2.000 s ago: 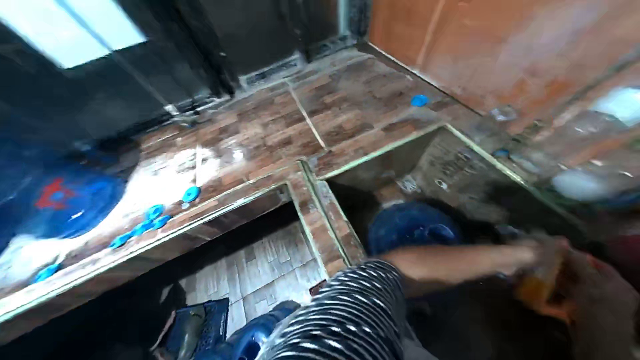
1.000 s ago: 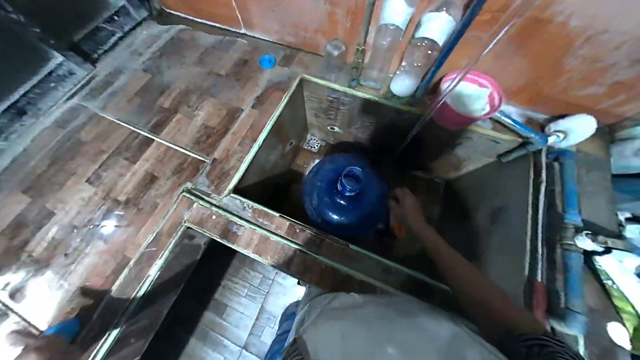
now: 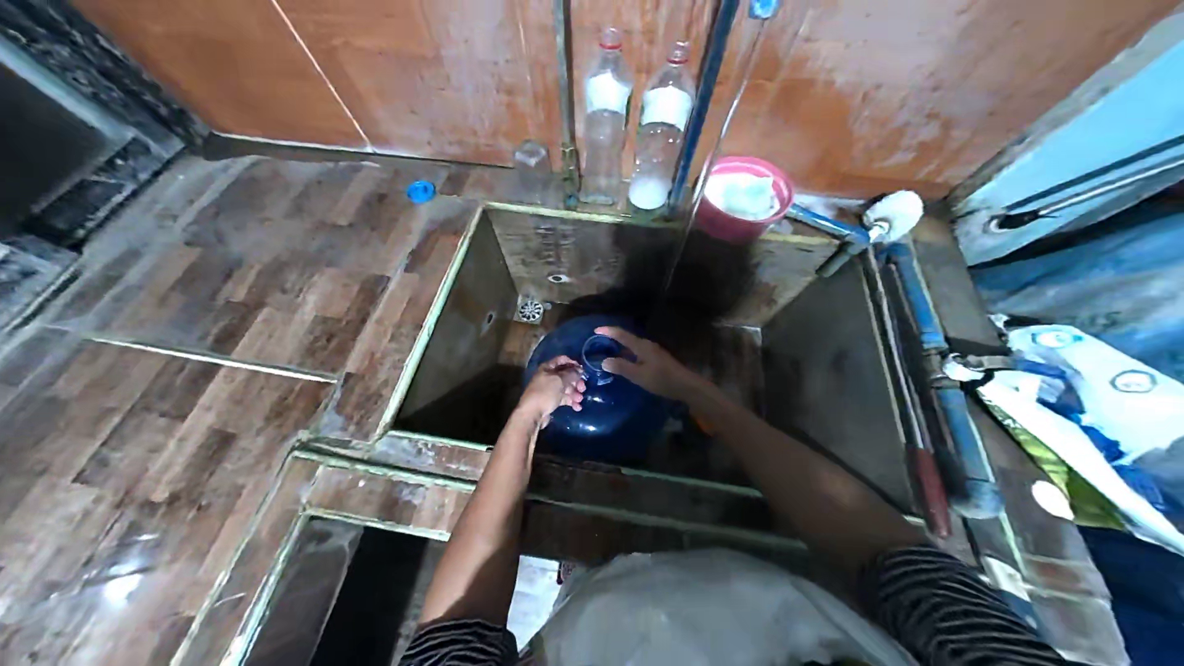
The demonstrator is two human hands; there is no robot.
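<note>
A large blue plastic water jug (image 3: 601, 416) stands upright in the tiled basin (image 3: 430, 319), its round mouth facing up toward me. My right hand (image 3: 647, 363) is at the right side of the jug's neck, thumb and fingers curved around the rim. My left hand (image 3: 555, 387) is just left of the neck with its fingers partly curled; whether it touches the jug is unclear. Something orange (image 3: 700, 423) lies low beside the jug's right side, mostly hidden by my right forearm.
Behind the basin stand two clear plastic bottles (image 3: 604, 139), a small clear cup (image 3: 532, 171), a blue cap (image 3: 421, 191) and a pink bucket (image 3: 743, 199). A thin hose or stream comes down near the bucket. Blue pipes (image 3: 957, 435) run along the right edge, beside a white plastic bag (image 3: 1078, 370).
My left hand has come from the far left, where it was near something blue, to the jug's neck. My right hand has moved from the jug's side up to its mouth.
</note>
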